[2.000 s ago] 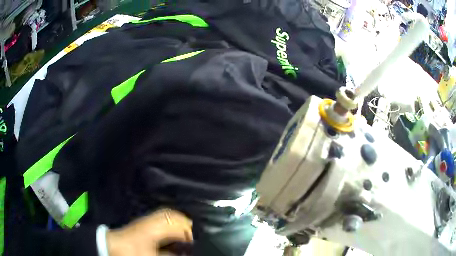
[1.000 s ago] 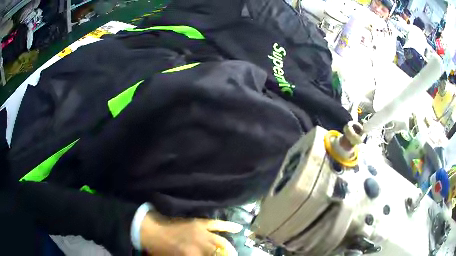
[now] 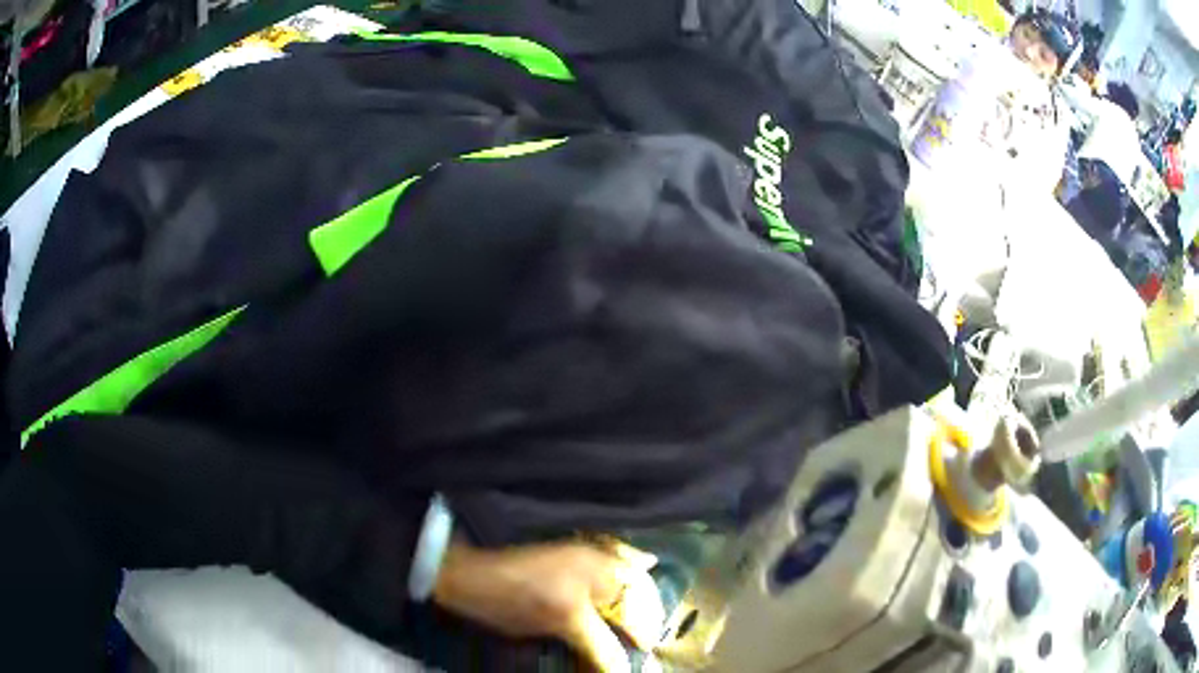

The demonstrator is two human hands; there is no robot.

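A large black garment [image 3: 565,329] with bright green panels [image 3: 362,226] and green-white lettering [image 3: 776,184] is heaped left of the cream sewing machine head [image 3: 842,552]. My left hand [image 3: 559,592], with a white band at the wrist, lies at the garment's near edge, close beside the machine head. Its fingers are bent and blurred, and whether they grip the cloth cannot be told. The needle area is hidden by the machine head. My right hand is not in view.
A brass knob with a yellow ring [image 3: 966,473] tops the machine head. A white bar [image 3: 1131,394] sticks out at the right. A white table edge [image 3: 53,217] shows beyond the cloth. A lavender bottle [image 3: 940,121] stands farther off. A person [image 3: 1039,46] is at the top right.
The view has shifted, so the machine head sits lower and farther right. My left hand has moved right from its place two seconds ago. A pale surface shows more at the bottom left.
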